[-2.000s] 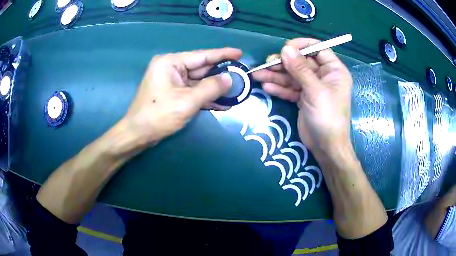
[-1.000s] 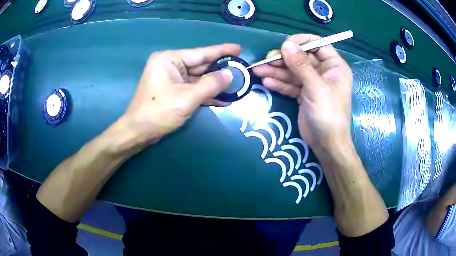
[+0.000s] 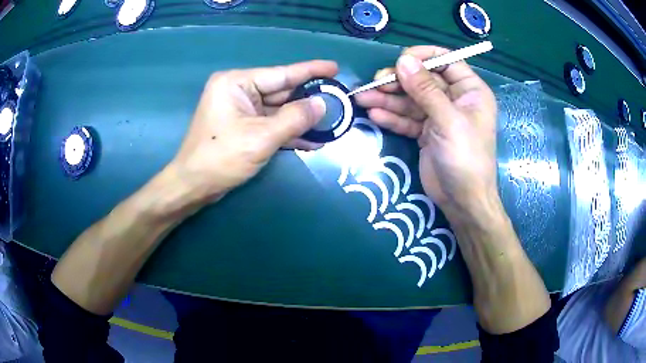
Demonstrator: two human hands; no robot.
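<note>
My left hand (image 3: pixel 237 127) holds a black disc part (image 3: pixel 331 111) with its thumb on the grey centre. A white arc sticker (image 3: pixel 345 106) lies along the disc's right side. My right hand (image 3: pixel 450 117) holds slim tweezers (image 3: pixel 457 54); their tip is at the disc's upper right rim, by the arc. Whether the tip touches the arc cannot be told. Rows of loose white arcs (image 3: pixel 406 227) lie on a glossy backing sheet (image 3: pixel 327 164) below the hands, with strong glare near the disc.
A waiting disc (image 3: pixel 76 151) lies at left on the green bench (image 3: pixel 234 262). A clear parts bin (image 3: pixel 23 142) stands at far left. Spare sticker sheets (image 3: pixel 586 191) lie at right. Several discs ride the conveyor belt (image 3: pixel 283 13) behind. Another person's arm (image 3: pixel 632 301) shows at lower right.
The discs on the belt have shifted to the right. My hands have stayed nearly in place, with the disc still held and the tweezers' tip still at its rim.
</note>
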